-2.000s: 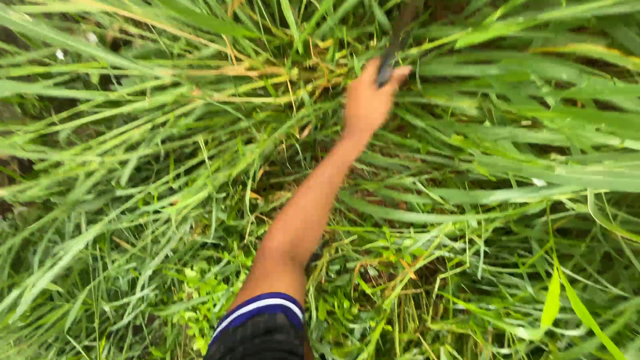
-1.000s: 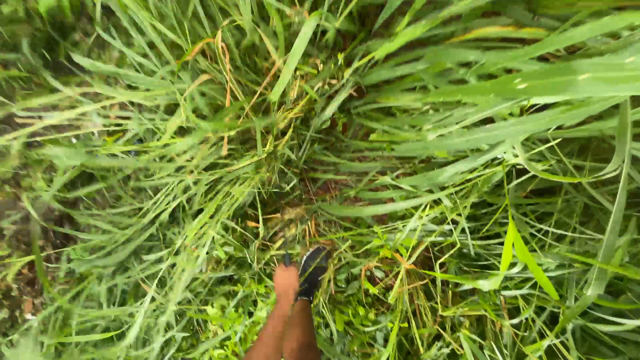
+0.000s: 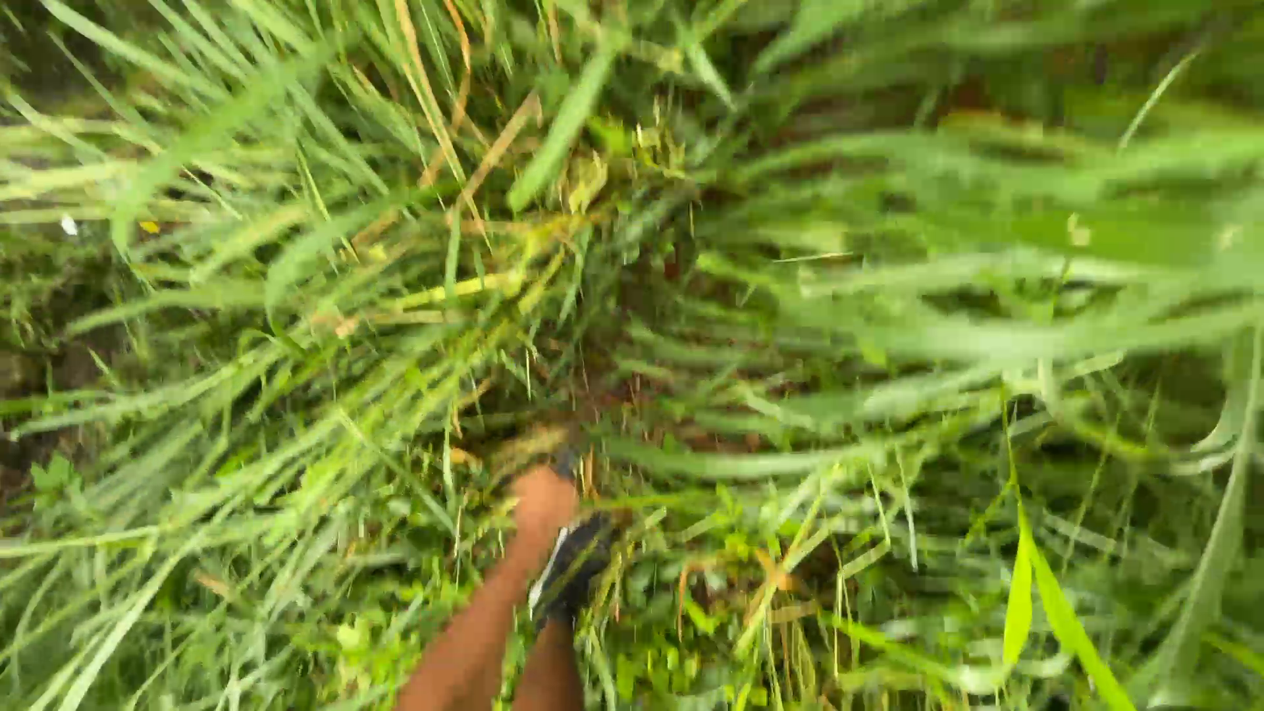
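My left hand (image 3: pixel 545 499) is low in the head view, left of centre, closed around the dark handle of a hand tool (image 3: pixel 566 460). The tool's far end is lost in blur and grass, so its kind cannot be told. Long green grass blades (image 3: pixel 395 395) surround the hand, with a pale, blurred clump (image 3: pixel 528 446) just beyond it. Beside my wrist, on its right, is a dark shoe with a white edge (image 3: pixel 578 568). My right hand is out of view.
Tall, blurred grass (image 3: pixel 938 346) leans across the right side. Dry brown stalks (image 3: pixel 494 148) stand among green ones at the upper middle. Low leafy plants (image 3: pixel 365 632) grow near the bottom, and darker ground (image 3: pixel 59 365) shows at the left edge.
My left hand has come back from the upper middle toward the foot, still holding the dark tool. The shoe, out of view in the earliest frame, now shows beside the wrist.
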